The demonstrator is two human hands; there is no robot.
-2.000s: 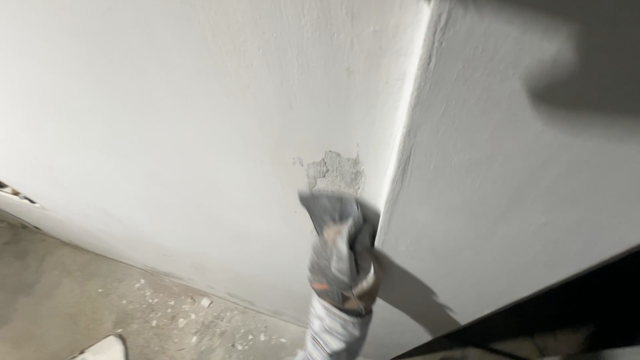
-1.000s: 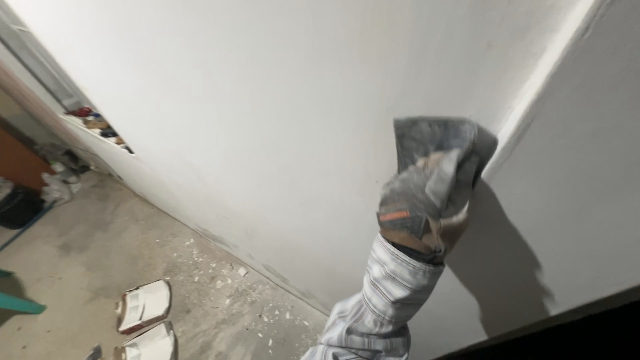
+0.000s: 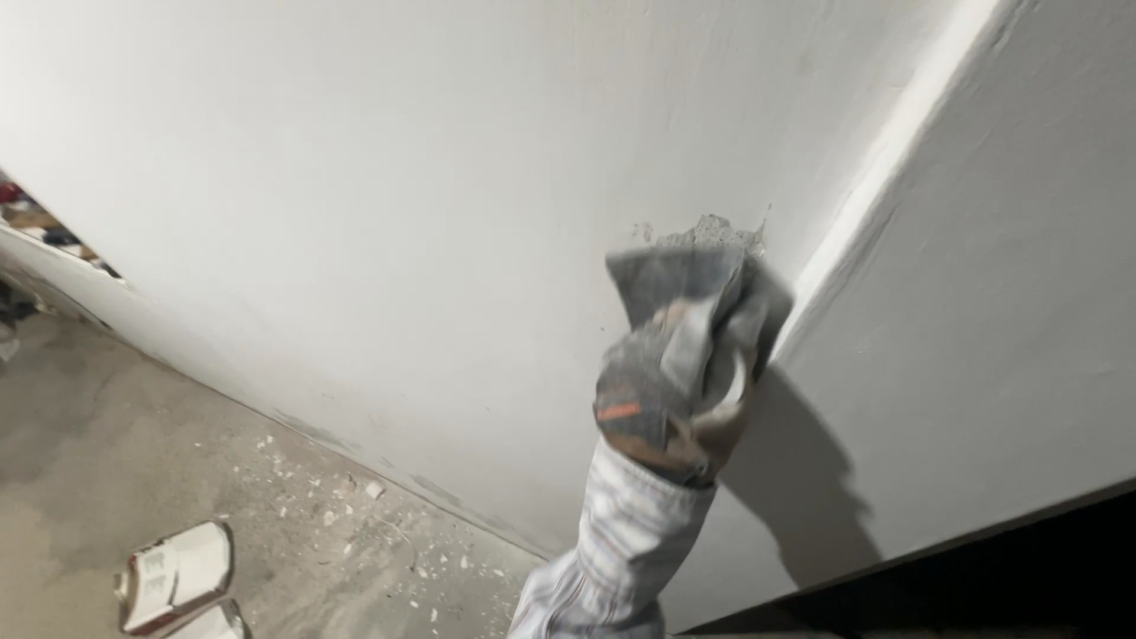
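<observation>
My right hand [image 3: 674,399], in a worn grey and brown glove with an orange mark, is closed on a grey flat piece [image 3: 679,271] with a wide straight top edge. Its exact kind is hard to tell because the fingers cover its lower part and the view is blurred. That edge lies at the bottom of a rough patch of bare, chipped plaster [image 3: 714,232] in the white wall [image 3: 399,222]. A striped light sleeve covers the forearm. My left hand is out of view.
A raised corner edge [image 3: 887,160] runs down the wall just right of the hand. Pale flakes [image 3: 373,489] litter the concrete floor [image 3: 80,417] along the wall's foot. White containers [image 3: 177,572] lie at lower left. Assorted items show through a wall opening [image 3: 53,226]. A black area fills the lower right.
The chipped patch, visible two seconds ago, was hidden behind my right hand and the grey piece one second ago and shows again above them. The grip has stayed closed; the view has shifted.
</observation>
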